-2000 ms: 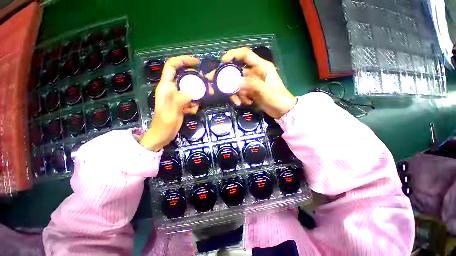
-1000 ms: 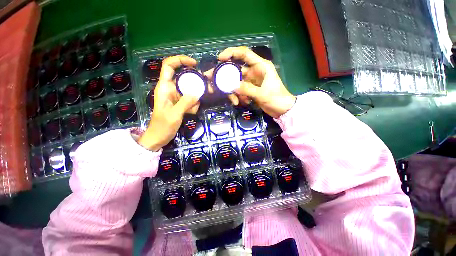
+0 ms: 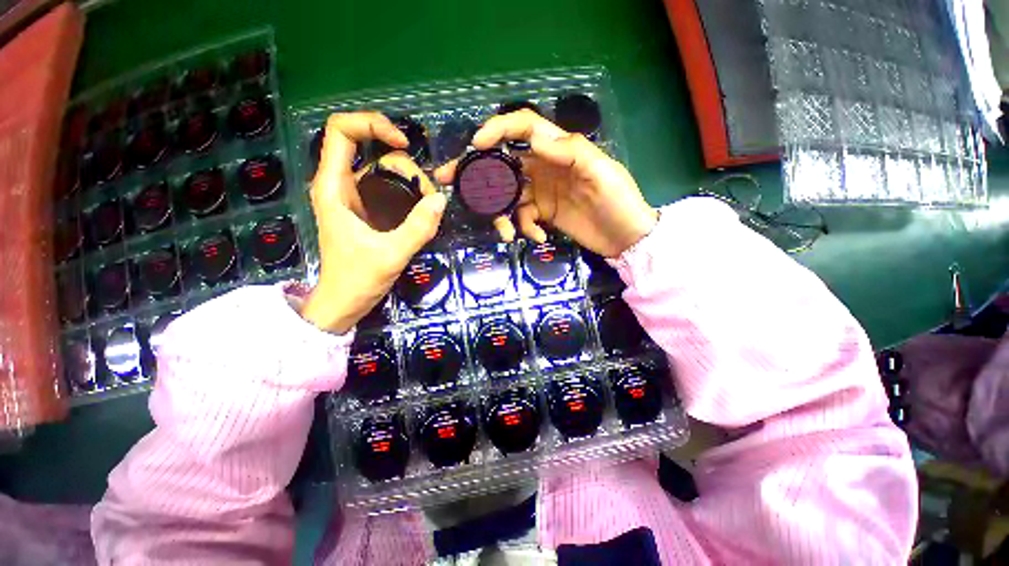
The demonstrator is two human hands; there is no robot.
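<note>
My left hand (image 3: pixel 360 227) holds a round display unit (image 3: pixel 387 197) by its edge between thumb and fingers; its face is dark. My right hand (image 3: pixel 570 182) holds another round display unit (image 3: pixel 488 184) beside it; its face is dark purple with faint marks. Both units are above the upper part of a clear blister tray (image 3: pixel 520 469). The tray's pockets hold black discs, many showing small red text. My hands hide some upper pockets.
A second clear tray of discs (image 3: pixel 206 190) lies at left, beside a red-orange slab (image 3: pixel 31 221). At upper right are silvery empty trays (image 3: pixel 885 122), a dark grey sheet with red-orange edge (image 3: pixel 739 83) and a thin dark loop (image 3: pixel 791 234). Pink sleeves show at far right.
The two unit faces have gone from bright white to dark, the right one dark purple. My left hand has shifted slightly left and tilted its unit. The right unit has moved slightly left and down.
</note>
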